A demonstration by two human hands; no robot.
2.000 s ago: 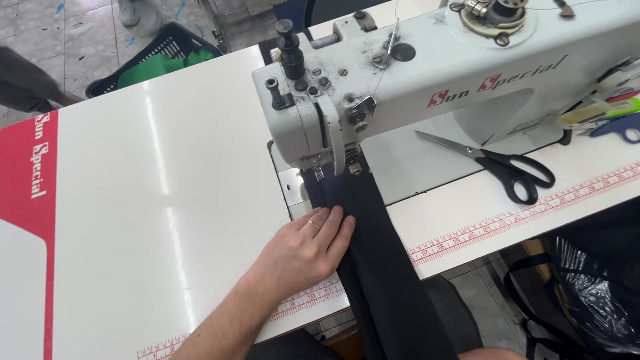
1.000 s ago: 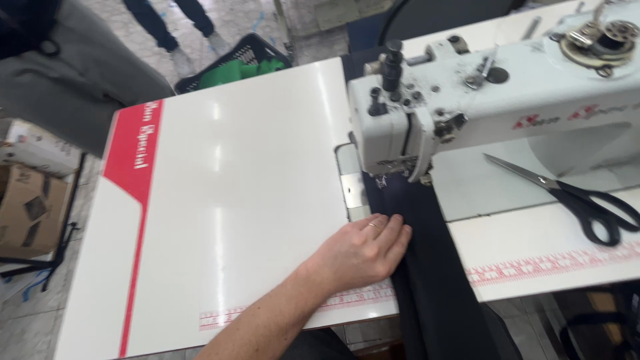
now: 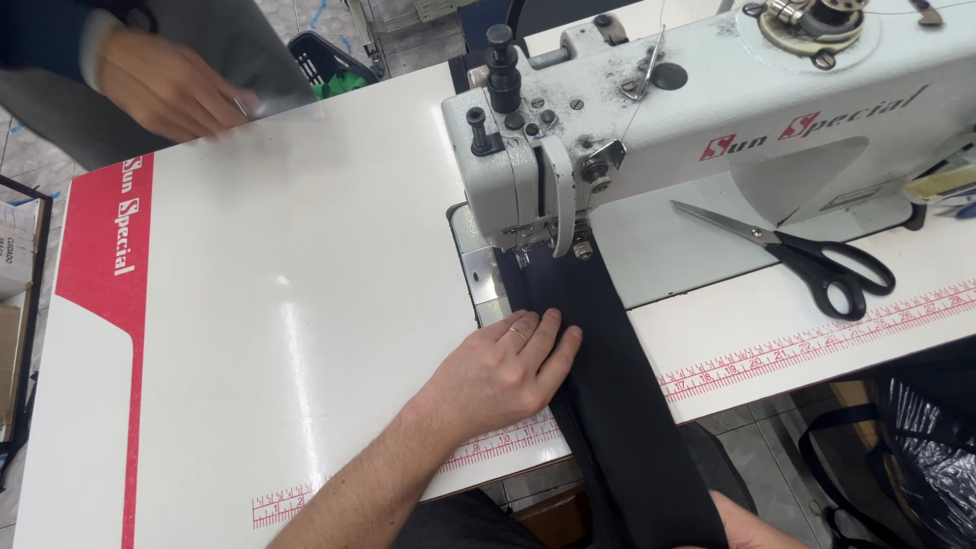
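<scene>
A long strip of black fabric [image 3: 625, 412] runs under the presser foot [image 3: 523, 258] of a white industrial sewing machine [image 3: 686, 114] and hangs over the table's front edge. My left hand [image 3: 511, 374], with a ring on one finger, lies on the fabric just in front of the foot, its fingertips pressing on the cloth. At the bottom right, my right hand [image 3: 751, 526] is at the hanging part of the fabric; its fingers are mostly hidden beneath it. Black-handled scissors [image 3: 801, 263] lie on the machine bed and table, right of the fabric, with blades nearly together.
Another person's blurred hand [image 3: 171, 88] is over the table's far left edge. A white table [image 3: 229, 229] with a printed red ruler surrounds the machine. A dark basket [image 3: 332, 65] with green material stands on the floor behind. A black plastic bag [image 3: 930, 427] is at the lower right.
Another person's hand has come in over the far left table edge. My left hand stays on the fabric near the foot. My right hand shows again at the bottom. The view has shifted.
</scene>
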